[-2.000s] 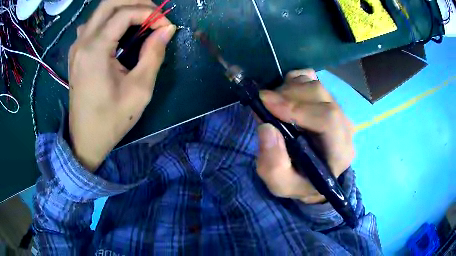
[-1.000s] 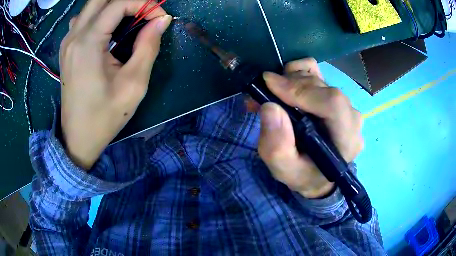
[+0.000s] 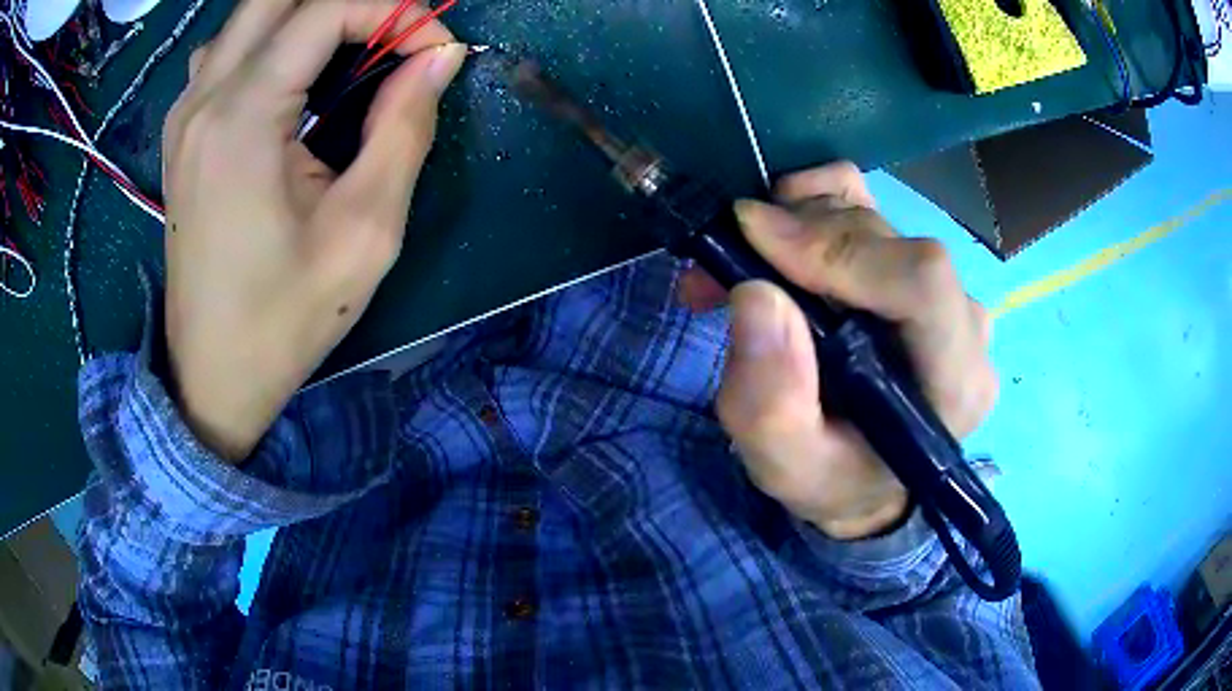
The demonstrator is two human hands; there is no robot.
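My left hand (image 3: 291, 223) is bare and pinches red and black lead wires (image 3: 393, 33) between thumb and forefinger at the upper left. A thin, pale bare end (image 3: 478, 49) sticks out past the thumb tip. My right hand (image 3: 858, 351) grips the black handle of a soldering iron (image 3: 638, 165). The iron points up and left, and its dark tip lies a little to the right of the bare end; a small gap seems to show between them. The tip is slightly blurred. Part of the leads is hidden behind my left fingers.
The dark green mat (image 3: 568, 243) has specks on it. A yellow sponge (image 3: 1011, 43) sits in a dark holder at the upper right. An open cardboard box (image 3: 1027, 182) is below the bench edge. Wire bundles (image 3: 30, 176) lie at the far left. A blue bin (image 3: 1138, 639) is at the lower right.
My left hand has shifted slightly up and left since two seconds ago, still holding the leads. The iron tip came close to the bare end, then moved slightly right with my right hand.
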